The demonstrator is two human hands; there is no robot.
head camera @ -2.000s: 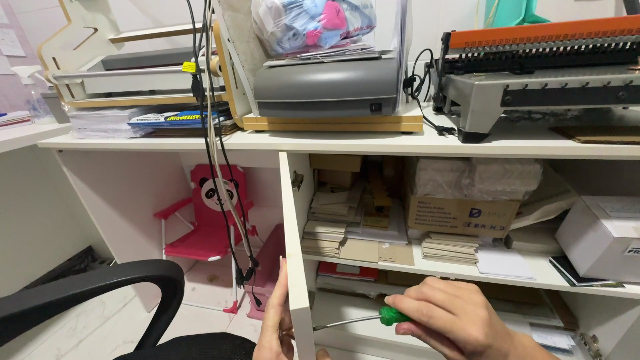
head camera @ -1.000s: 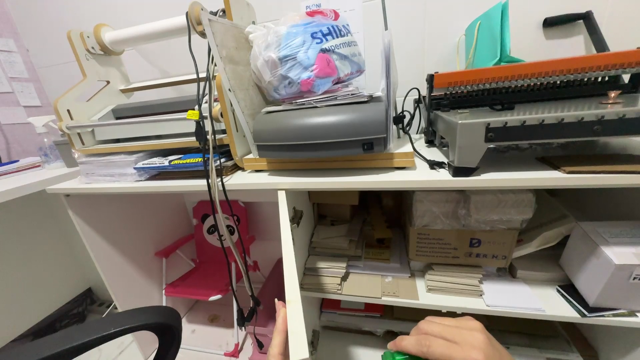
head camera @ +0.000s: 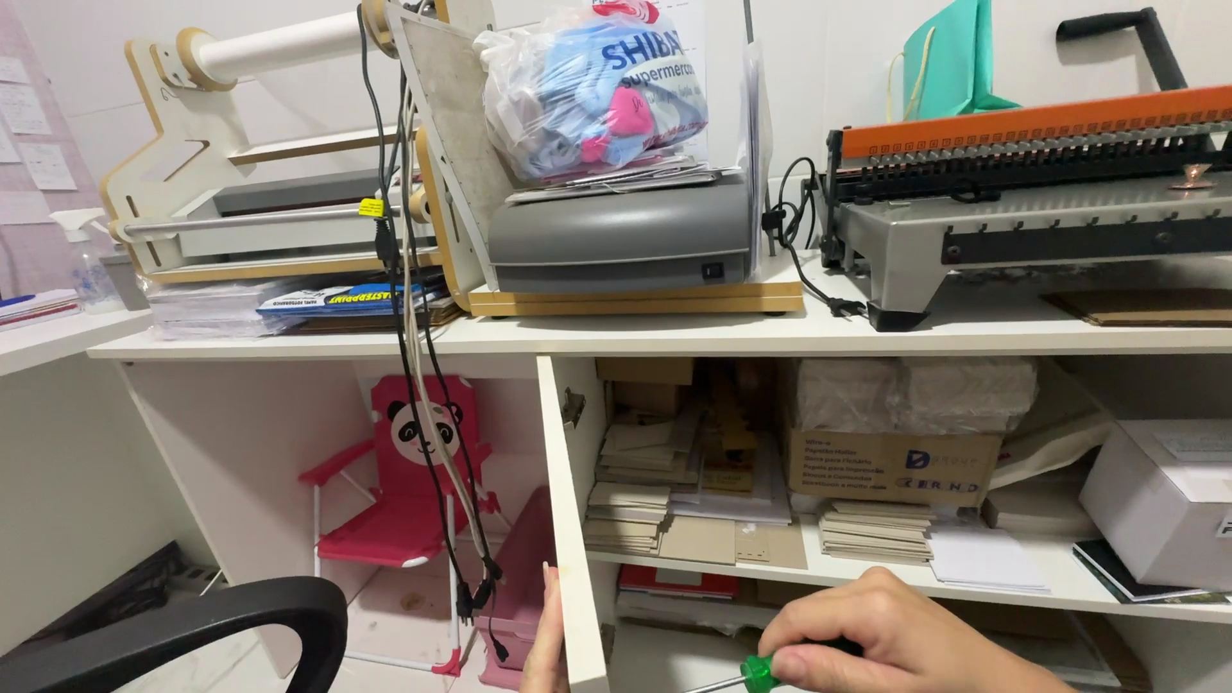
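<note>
My right hand, low at the right of centre, is closed around the green handle of a screwdriver. Its metal shaft points left toward the white cabinet partition or door panel, and its tip lies below the frame. My left hand rests against the left face of that panel near its lower end, fingers upright; most of the hand is cut off by the bottom edge. A metal hinge sits on the panel's right side near the top.
Shelves right of the panel hold stacked cardboard pieces, a cardboard box and a white box. Left are a pink panda chair, hanging cables and a black chair armrest. A binding machine stands above.
Two seconds ago the screwdriver's shaft was seen reaching the panel's lower part; now its tip is out of frame. The view has tilted upward, so both hands sit lower.
</note>
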